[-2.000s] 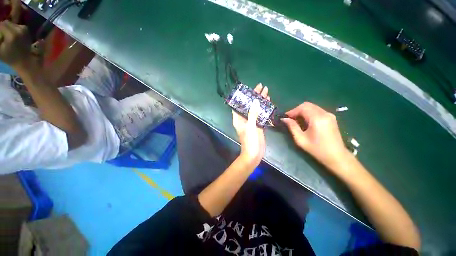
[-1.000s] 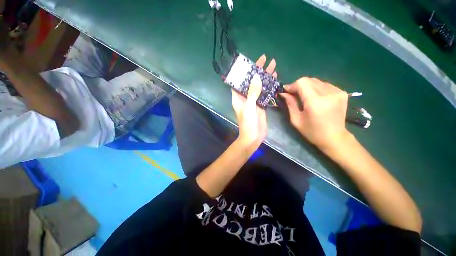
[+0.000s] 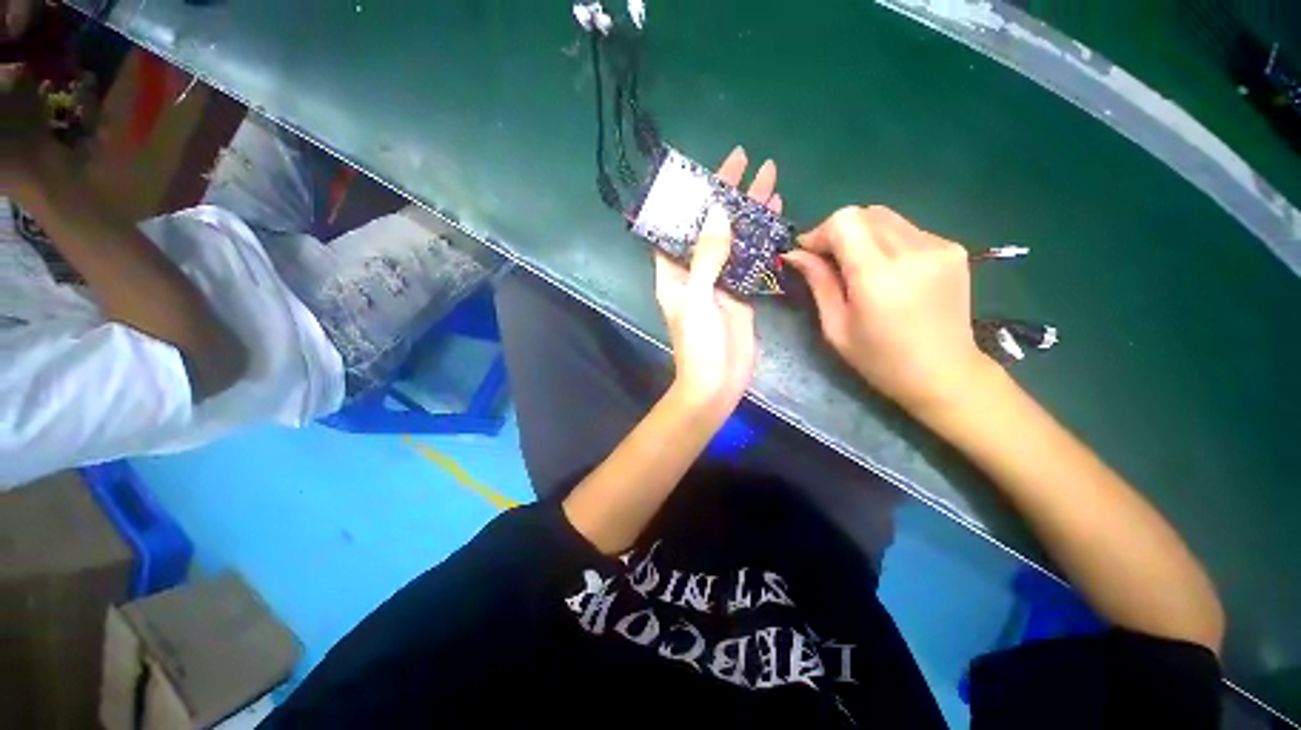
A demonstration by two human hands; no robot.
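Note:
My left hand [image 3: 699, 307] holds a black circuit board module [image 3: 742, 240] over the bench edge, thumb on top and fingertips showing past its far side. The board has a pale patch at its left end. Black cables [image 3: 611, 121] run from that end up to white plug ends [image 3: 591, 17]. My right hand [image 3: 892, 292] pinches at the board's right end, where short red and yellow wires show. What its fingertips grip is too small to tell. More leads with white plug ends [image 3: 1010, 253] show beyond my right hand, and others [image 3: 1042, 337] lie near my wrist.
The green bench [image 3: 856, 114] has a pale scuffed strip [image 3: 1099, 89] at the far right. A dark module [image 3: 1274, 72] lies beyond it. A person in a white sleeve [image 3: 86, 364] sits at the left. A blue stool [image 3: 442, 399] and cardboard boxes [image 3: 200, 649] stand on the blue floor.
The view has shifted, so the bench contents sit at different places. Both hands stay at the board. The leads beyond my right hand show spread differently from before.

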